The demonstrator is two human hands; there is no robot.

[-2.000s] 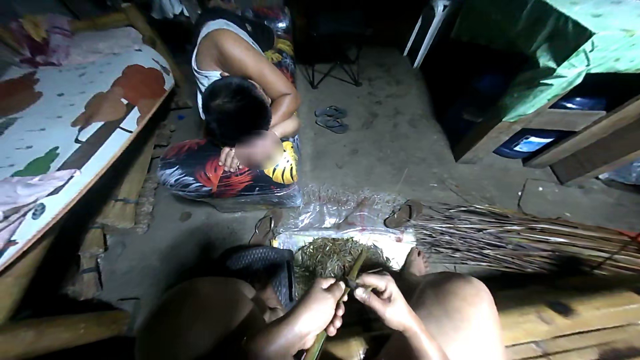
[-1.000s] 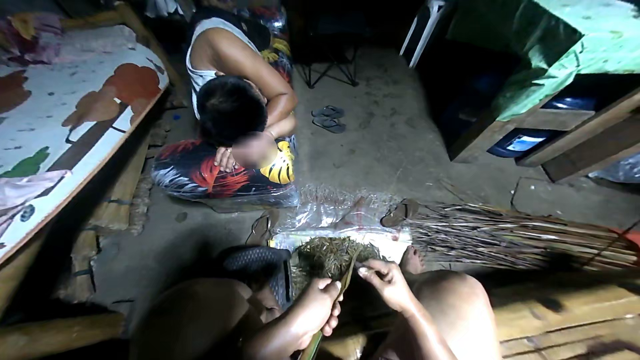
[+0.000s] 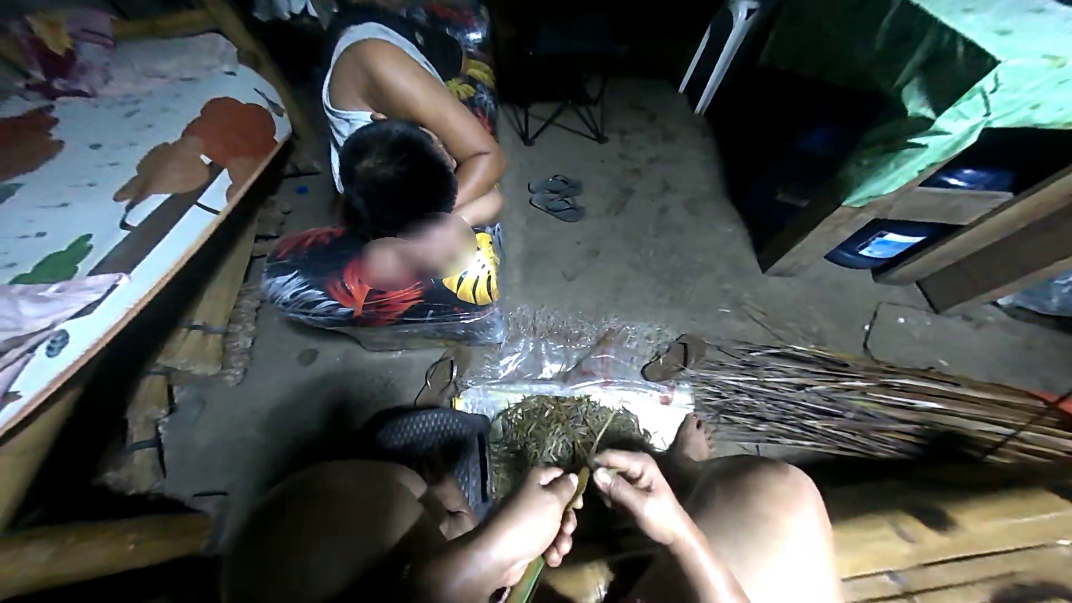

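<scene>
My left hand [image 3: 540, 515] is closed around a long green-brown leaf strip [image 3: 528, 580], whose lower end runs down past my wrist. The strip's upper part slants up between my hands. Just to the right, my right hand [image 3: 634, 490] has thumb and forefinger pinched together by the strip's upper end; whether a blade or a sliver is between them is too small to tell. Beyond both hands lies a pile of plant shavings [image 3: 557, 427] on a pale plastic sheet [image 3: 666, 410] between my feet.
A person [image 3: 402, 159] leans over a plastic-wrapped patterned cushion [image 3: 385, 285] ahead. Long thin sticks [image 3: 863, 398] lie at right. A dark basket [image 3: 444, 448] stands by my left leg. Slippers [image 3: 556, 198] lie on the floor; a bed [image 3: 159, 167] is at left, a green-covered table [image 3: 946, 84] at right.
My hands stay at the strip in front of the shavings. Two seconds ago the right hand was against the left; a second ago it was a little apart from it.
</scene>
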